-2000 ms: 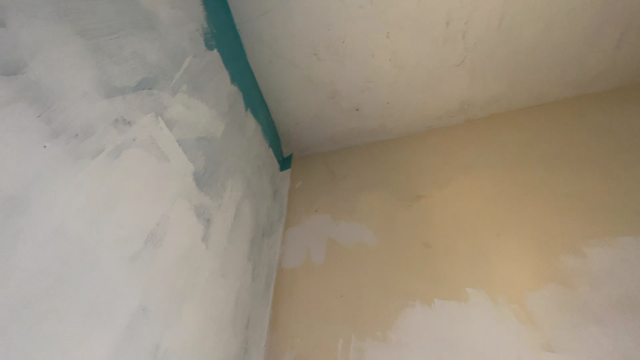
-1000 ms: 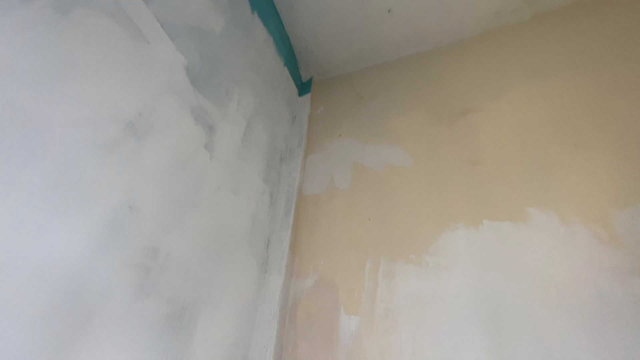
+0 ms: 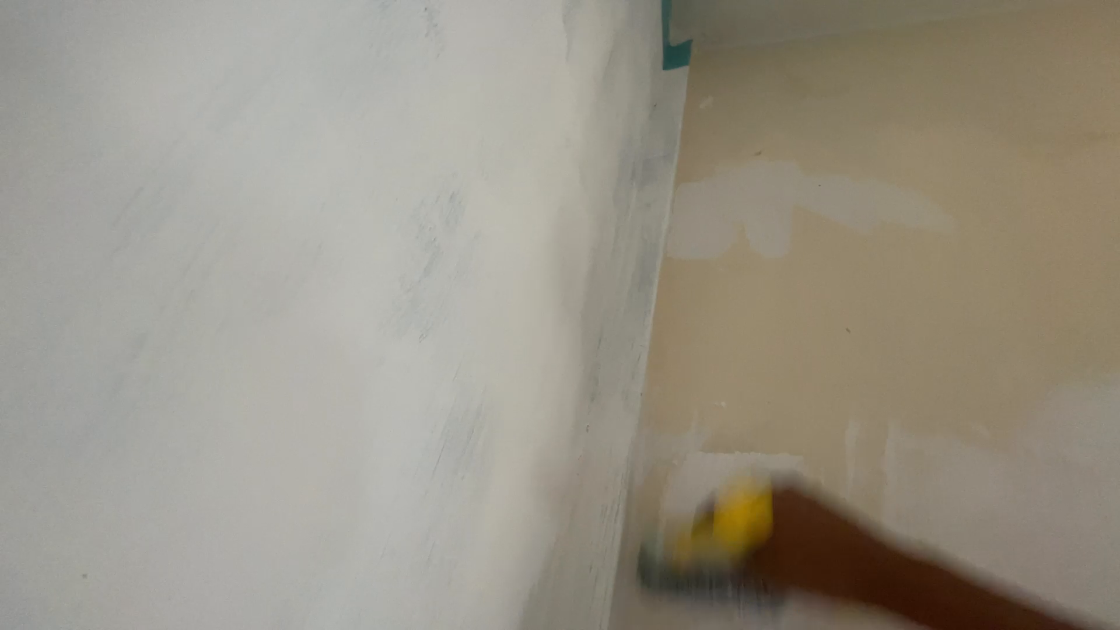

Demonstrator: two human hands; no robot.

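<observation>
My right hand (image 3: 783, 534) reaches in from the lower right, blurred by motion. It grips a yellow hand tool (image 3: 742, 521) with a wide, dark lower edge, possibly a brush; the blur hides its exact kind. The tool is at the beige wall (image 3: 875, 306), close to the inside corner and over a whitish patch (image 3: 735, 468). Whether it touches the surface is unclear. On the left stands the wall with streaky white and grey coating (image 3: 306, 306). My left hand is out of view.
A teal painted strip (image 3: 676, 56) ends at the top of the corner, below the pale ceiling (image 3: 831, 19). Farther down the corner, a narrow greyish band (image 3: 626, 289) borders the beige wall. Whitish patches mark that wall at upper left and lower right.
The view has tilted down along the corner. My right hand with the yellow tool has come into view at the lower right; neither earlier frame shows it.
</observation>
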